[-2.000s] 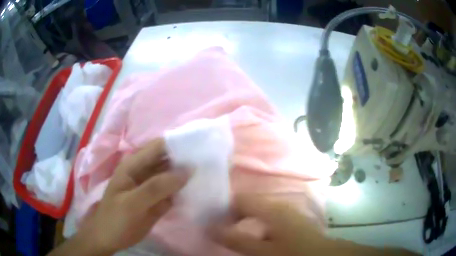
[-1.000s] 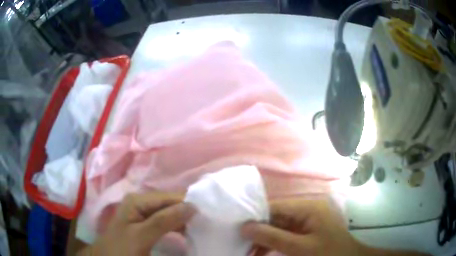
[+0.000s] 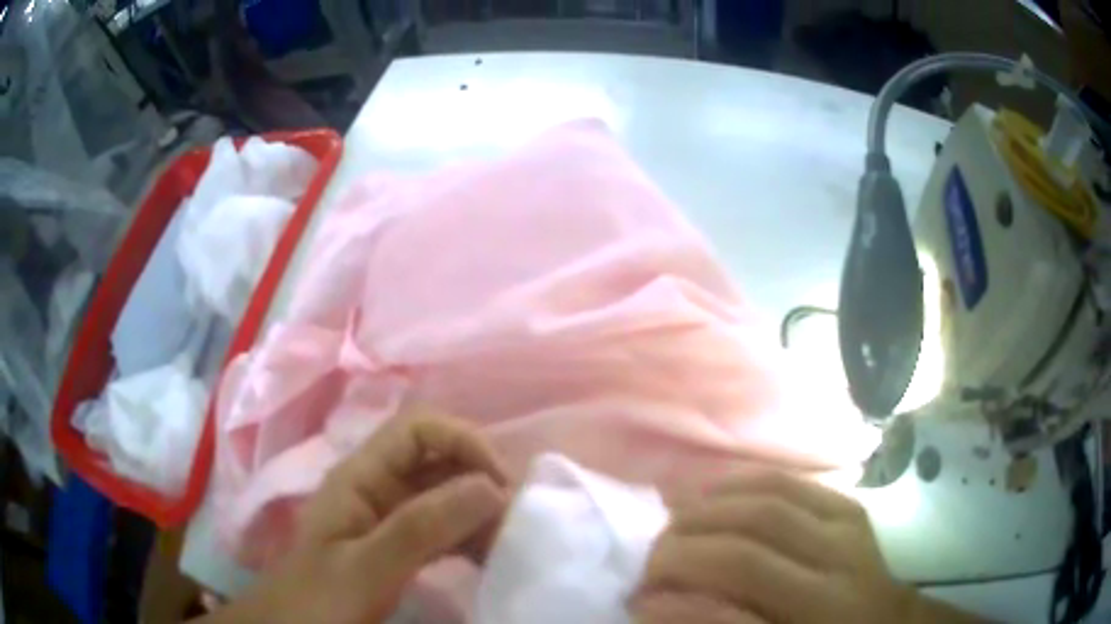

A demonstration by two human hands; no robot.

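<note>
A white fabric piece (image 3: 573, 549) is bunched between my two hands at the bottom centre, over the pink garment. My left hand (image 3: 408, 512) is at its left edge, thumb and fingers close together; whether it still pinches the cloth is hard to tell. My right hand (image 3: 768, 549) grips its right side, fingers curled. The pink garment (image 3: 536, 256) lies spread and wrinkled on the white table, its gathered part at the left. Its lower part is hidden by my hands.
A red plastic tray (image 3: 256, 293) with white pieces stands at the left. At the right are the machine lamp (image 3: 882, 293), the sewing machine head (image 3: 993, 280) with yellow cord (image 3: 1045, 171), and black-handled scissors (image 3: 1077, 536). The white table (image 3: 731, 134) extends behind the garment.
The white piece has moved down from the middle of the garment and is now folded up between my hands. My right hand has closed over its right side. The view has shifted slightly left.
</note>
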